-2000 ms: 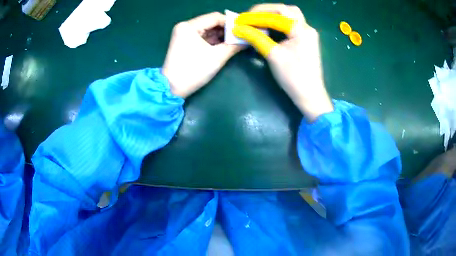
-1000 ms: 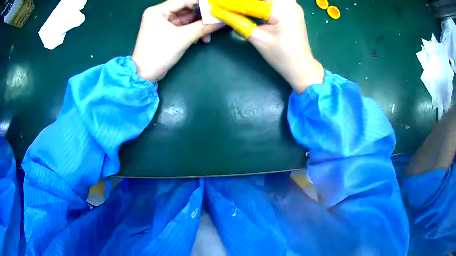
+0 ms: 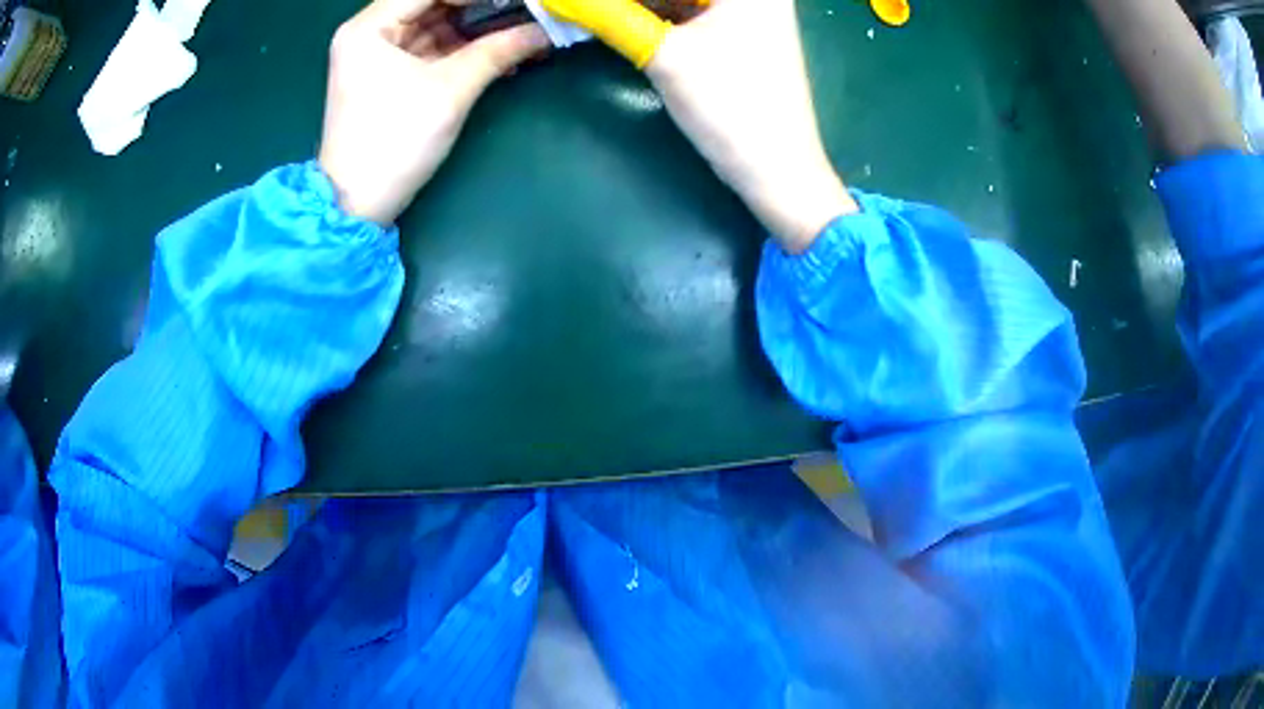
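Observation:
My left hand (image 3: 416, 104) is at the top edge, partly cut off, and holds a small black device (image 3: 488, 17) between thumb and fingers. My right hand (image 3: 735, 104), its finger and thumb in yellow-orange finger cots, pinches a small white wiping cloth (image 3: 560, 24) against the right end of the device. The tops of both hands and part of the device are cut off by the frame, so the device's face is hidden.
A crumpled white wipe (image 3: 135, 83) lies at upper left, beside a small brownish container (image 3: 33, 58). A spare finger cot (image 3: 891, 11) lies at the top. Another person's arm (image 3: 1171, 97) reaches over the dark green mat (image 3: 582, 333) at right, partly covering white wipes (image 3: 1234, 69).
The view has shifted, so my hands sit higher and further left in it. The black device now shows beside the cloth. The other person's arm has reached in at right over the wipes.

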